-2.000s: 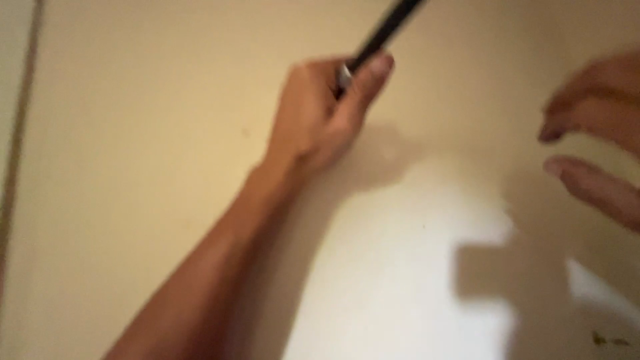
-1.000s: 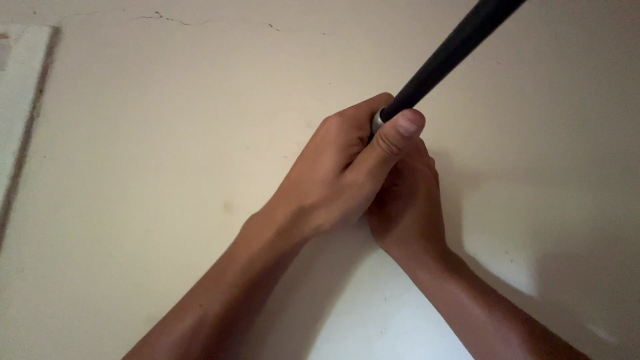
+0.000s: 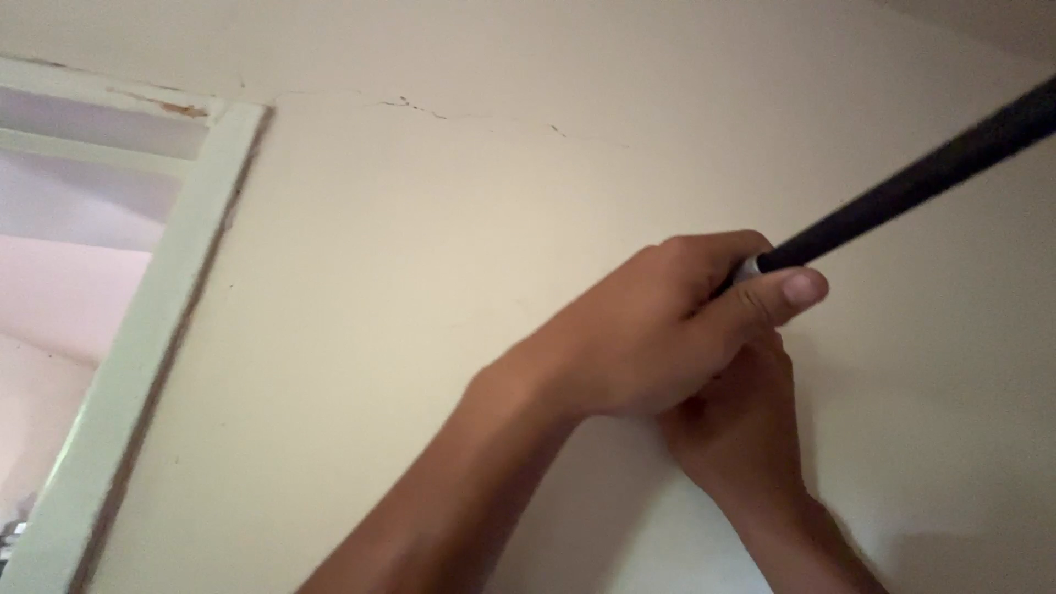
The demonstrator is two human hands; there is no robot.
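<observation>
A black pole (image 3: 916, 177) with a light-coloured ring near my grip slants up and out of view at the right edge. My left hand (image 3: 676, 322) is closed around it at the ring, the thumb lying along its near side. Just below and behind, my right hand (image 3: 742, 412) is pressed close against the left one, and its fingers are mostly hidden. Whether it grips the pole's lower part cannot be seen. Neither end of the pole is visible.
A pale wall (image 3: 371, 289) stands behind both hands, with a thin crack (image 3: 412, 107) across its upper part. On the left is a door or window frame (image 3: 157, 355) with chipped paint, and another space shows through it. Shadows fall on the wall at lower right.
Two seconds ago my right hand was apart from the pole at the right; it has since come in beside my left hand. The view has shifted, showing more of the frame.
</observation>
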